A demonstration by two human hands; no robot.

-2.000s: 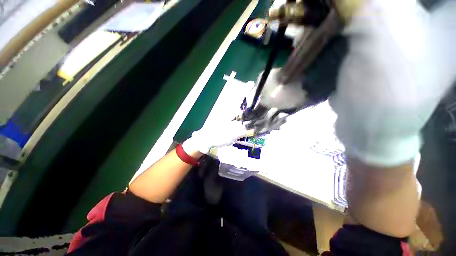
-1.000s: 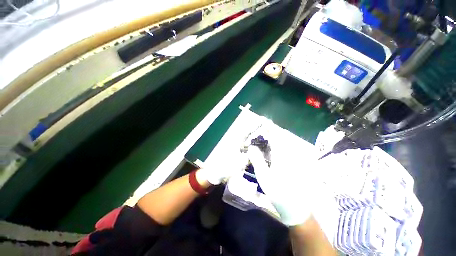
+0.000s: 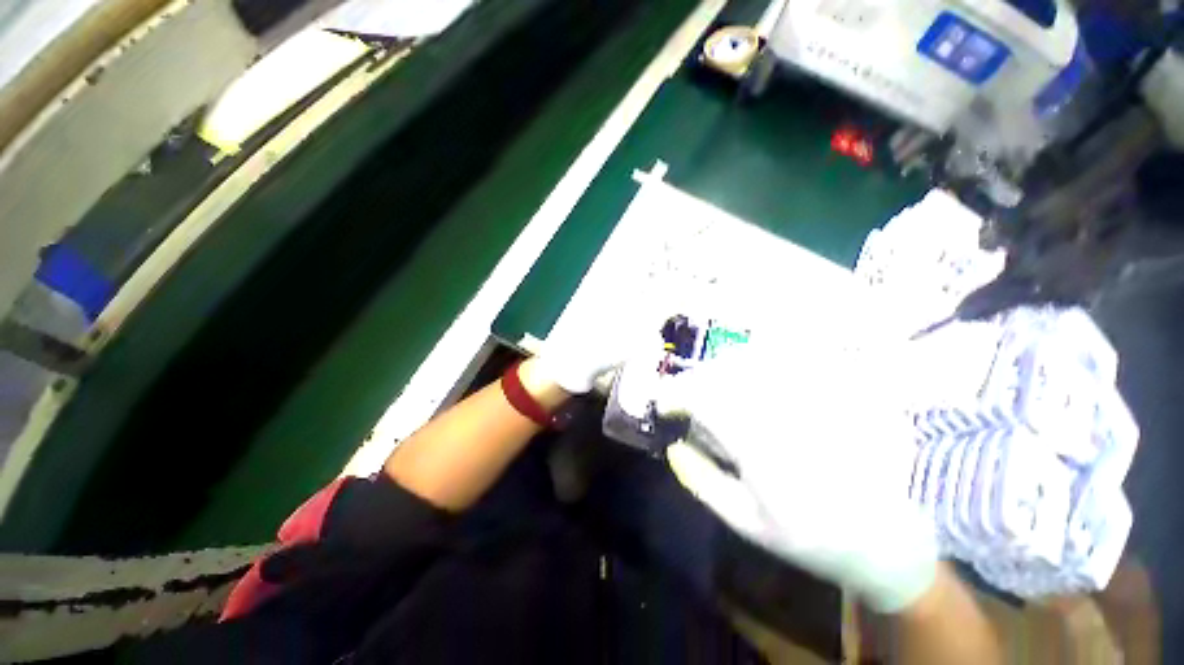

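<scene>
A white socket housing (image 3: 630,418) lies at the near edge of the white work board (image 3: 643,247). Dark internal parts (image 3: 677,335) and a small green circuit board (image 3: 727,338) show in it. My left hand (image 3: 582,360), in a white glove, holds the housing at its left side; glare hides the fingertips. My right hand (image 3: 812,487), in a white glove with a pale green cuff, is at the housing's right and near side. Its fingers are bent, but glare hides whether they grip anything.
Nested stacks of white covers (image 3: 1006,448) stand at the right, with more white parts (image 3: 928,260) behind. A white machine (image 3: 896,59), a tape roll (image 3: 730,50) and a red tag (image 3: 852,144) are at the back. The dark-green conveyor (image 3: 390,221) runs along the left.
The screwdriver held in my right hand two seconds ago is out of it. My right hand has moved from over the dark parts to the housing's right and near side. The view has shifted.
</scene>
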